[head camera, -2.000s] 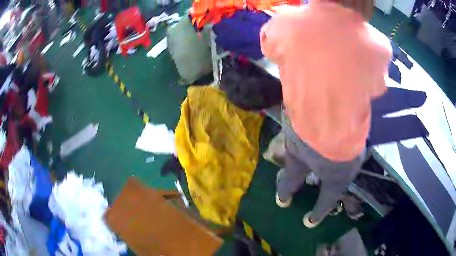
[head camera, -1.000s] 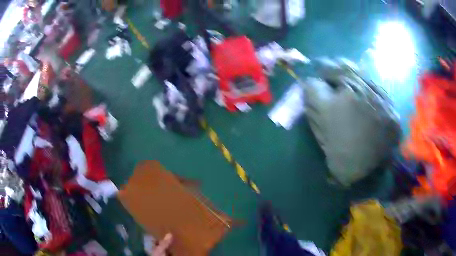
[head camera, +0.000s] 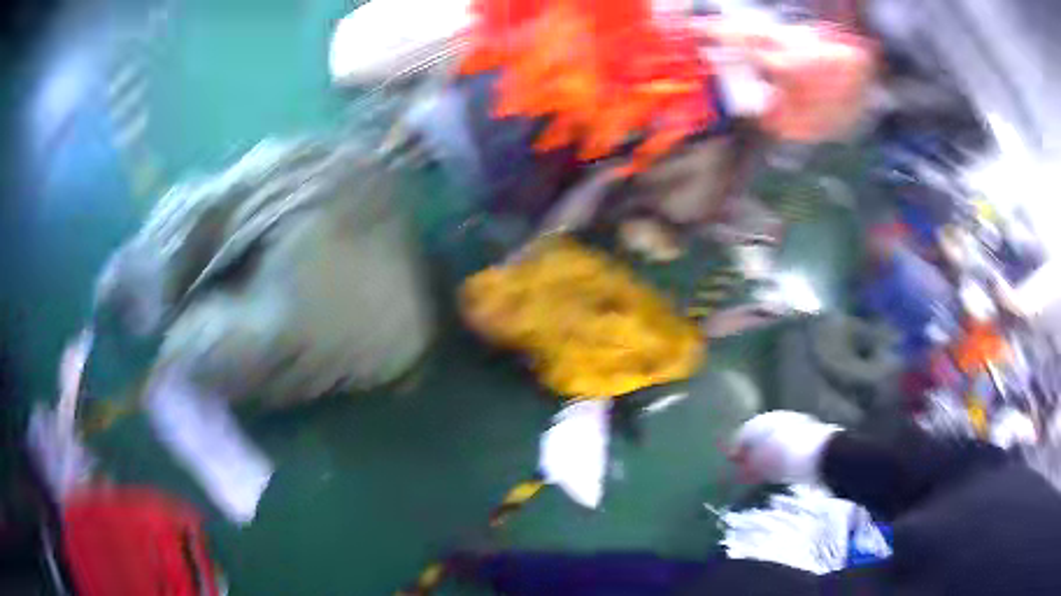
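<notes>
The picture is strongly blurred. My right hand, in a white glove below a dark sleeve, reaches in from the lower right. Its fingers are too blurred to show whether they hold anything. White scrap with a bit of blue lies just below it in the picture. A crumpled yellow cloth or sack lies on the floor up and left of the hand. A white piece lies below the yellow cloth. My left hand is not visible.
A large grey-green sack slumps at the left. A red stool stands lower left. Orange material is at the top, beside a blurred salmon-pink shape. Mixed coloured scraps lie at the right. A dark blue shape crosses the bottom.
The view has swung, bringing the sack and red stool to the left and the yellow cloth to the middle. The brown board and bare fingers have left view; my gloved right hand has appeared.
</notes>
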